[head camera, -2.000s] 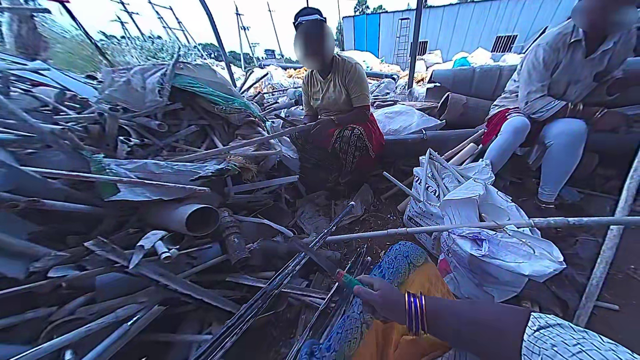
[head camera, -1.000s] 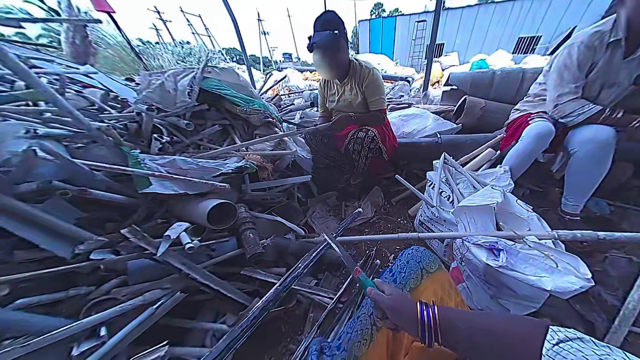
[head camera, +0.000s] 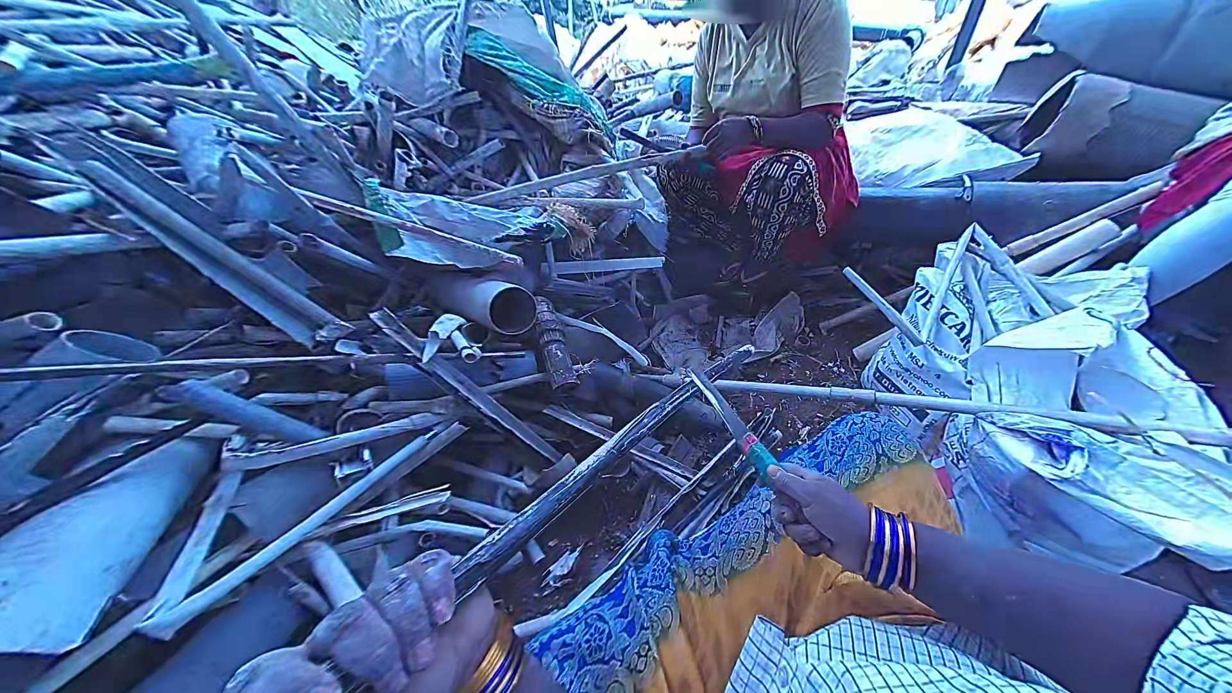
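Observation:
My right hand (head camera: 816, 510), with bangles at the wrist, grips the green and red handle of a knife (head camera: 724, 409). The blade points up and to the left, its tip by a long dark strip (head camera: 597, 472), near that strip's far end. At the bottom my left hand (head camera: 399, 626) is closed around the near end of the strip, which slants away up to the right. More thin dark strips (head camera: 703, 500) lie beside the blue and orange cloth over my lap. A long pale rod (head camera: 914, 399) crosses behind the knife.
Scrap pipes and split pieces (head camera: 289, 433) are heaped on the left. A white sack (head camera: 1068, 385) holding pale pieces stands at the right. Ahead, a person (head camera: 770, 125) sits holding a rod. Part of another person's leg (head camera: 1189, 236) shows at the right edge. A large pipe (head camera: 1011, 212) lies behind.
The view has tilted down. My left hand, not visible in the earlier frames, now shows on the dark strip. My right hand still holds the knife.

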